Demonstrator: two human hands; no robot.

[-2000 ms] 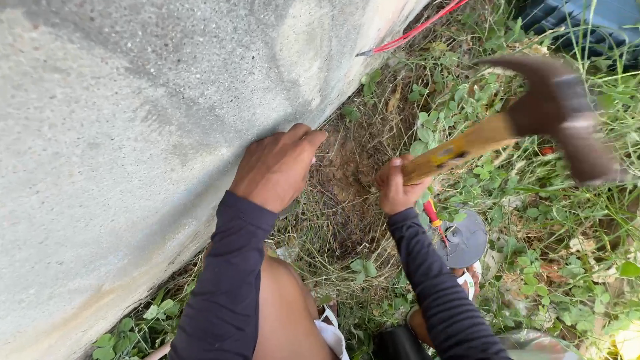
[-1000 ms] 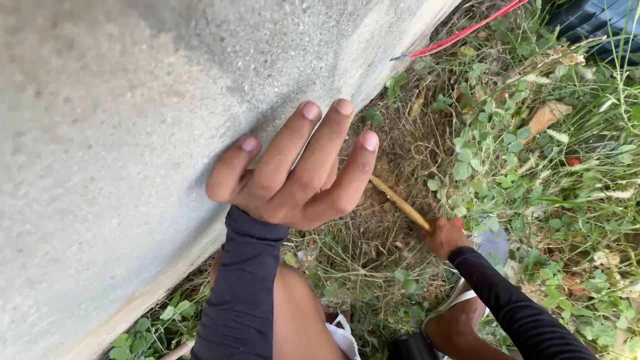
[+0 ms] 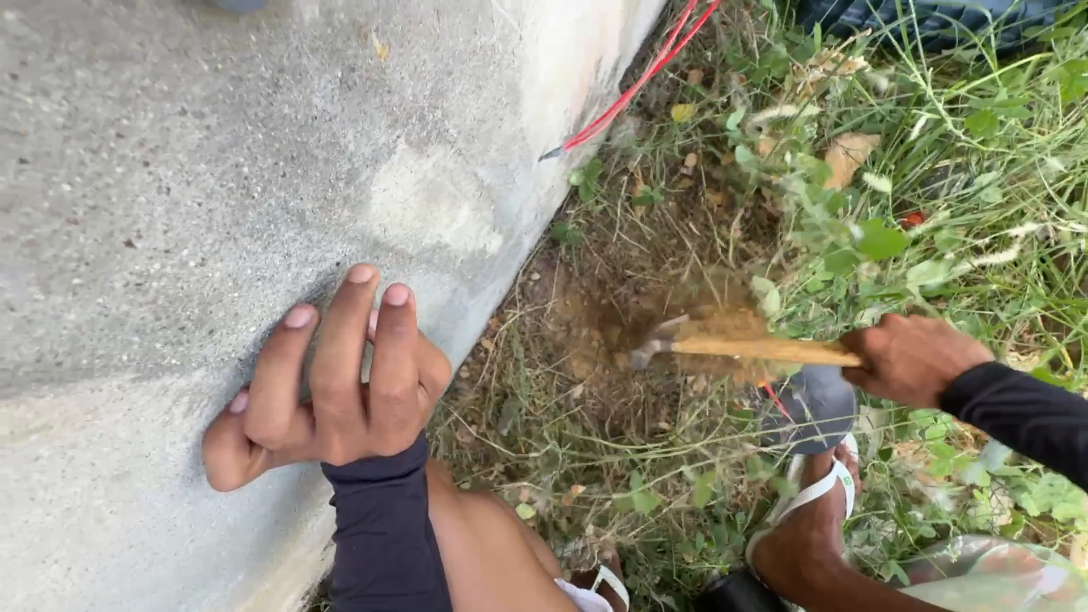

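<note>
My right hand grips the wooden handle of a claw hammer near its end. The hammer's metal head is low over a patch of loose brown soil, with dirt blurred in motion around it. My left hand holds nothing; its fingers are bent and spread, and it rests against or just over the rough concrete wall. Whether the palm touches the wall is hidden. A round grey object lies below the hammer handle, with a red, thin tool partly over it.
Red wires with a dark tip hang by the wall's lower edge. Grass and weeds cover the ground at right. A dark blue ribbed object lies at top right, clear plastic at bottom right. My sandalled foot is near the soil.
The hammer, raised at the right two seconds ago, is now down at the soil. My left hand has gone from beside the soil to the wall, its fingers now more bent than one second ago.
</note>
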